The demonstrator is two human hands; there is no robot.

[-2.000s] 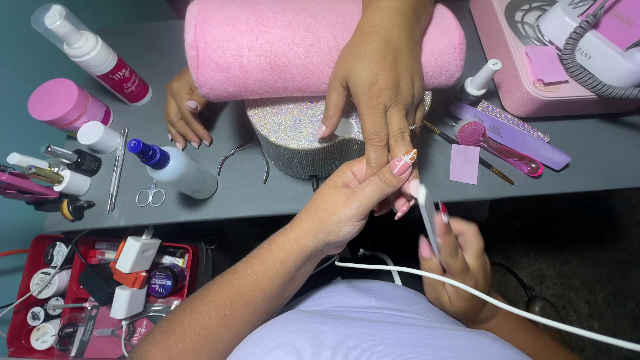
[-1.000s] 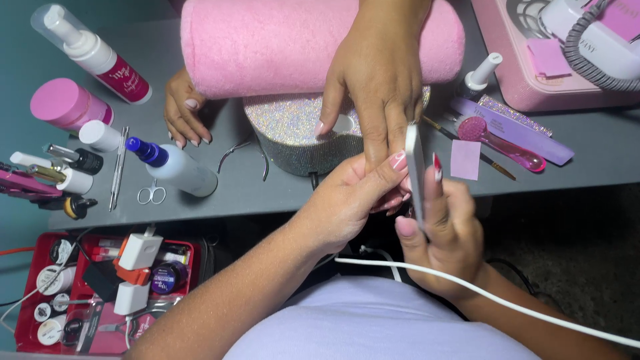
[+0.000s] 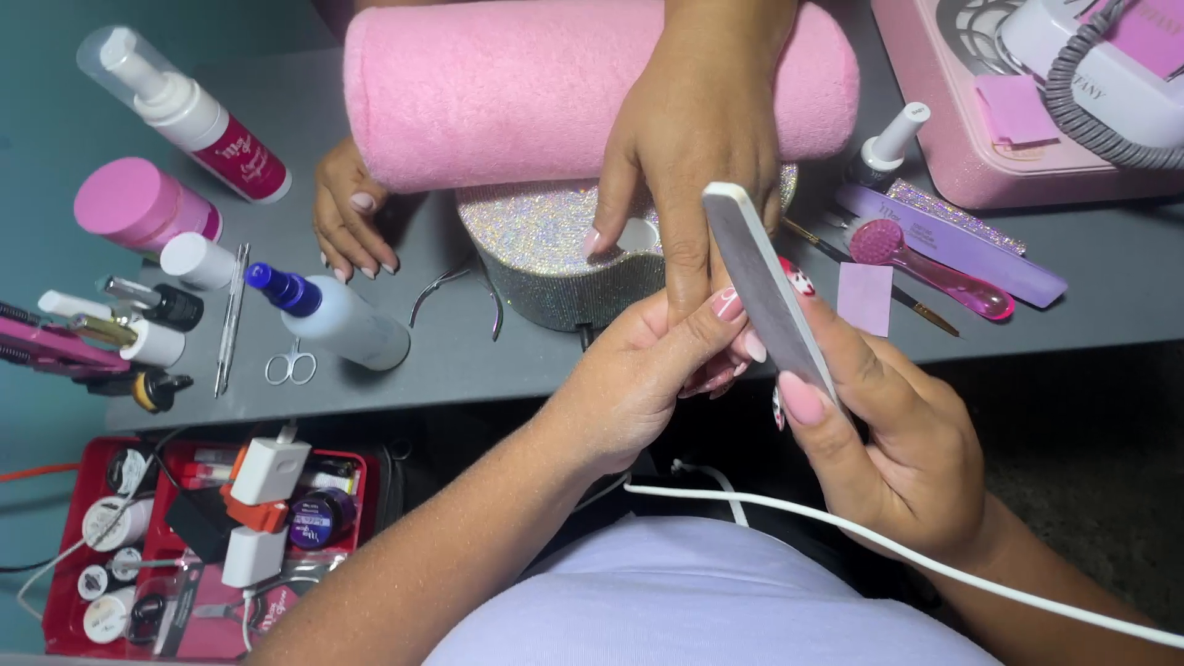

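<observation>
My left hand (image 3: 647,370) holds the fingers of another person's hand (image 3: 698,139), which reaches down over a pink towel-covered hand rest (image 3: 518,92). My right hand (image 3: 888,435) grips a grey nail file (image 3: 772,287) between thumb and fingers. The file stands tilted close beside the held fingertips; whether it touches a nail is hidden. That person's other hand (image 3: 350,213) rests on the desk left of the glittery nail lamp (image 3: 564,250). Cuticle nippers (image 3: 453,291) lie between that hand and the lamp.
Left on the desk (image 3: 481,370) stand a spray bottle (image 3: 351,319), a pump bottle (image 3: 213,129) and a pink jar (image 3: 139,203), near small scissors (image 3: 291,363). Right lie a pink brush (image 3: 934,273) and a purple file (image 3: 962,245). A white cable (image 3: 832,523) crosses before me; a red tray (image 3: 65,564) sits lower left.
My right hand has shifted slightly and turned the nail file, so its broad grey face now shows more. My left hand keeps its hold on the other person's fingers.
</observation>
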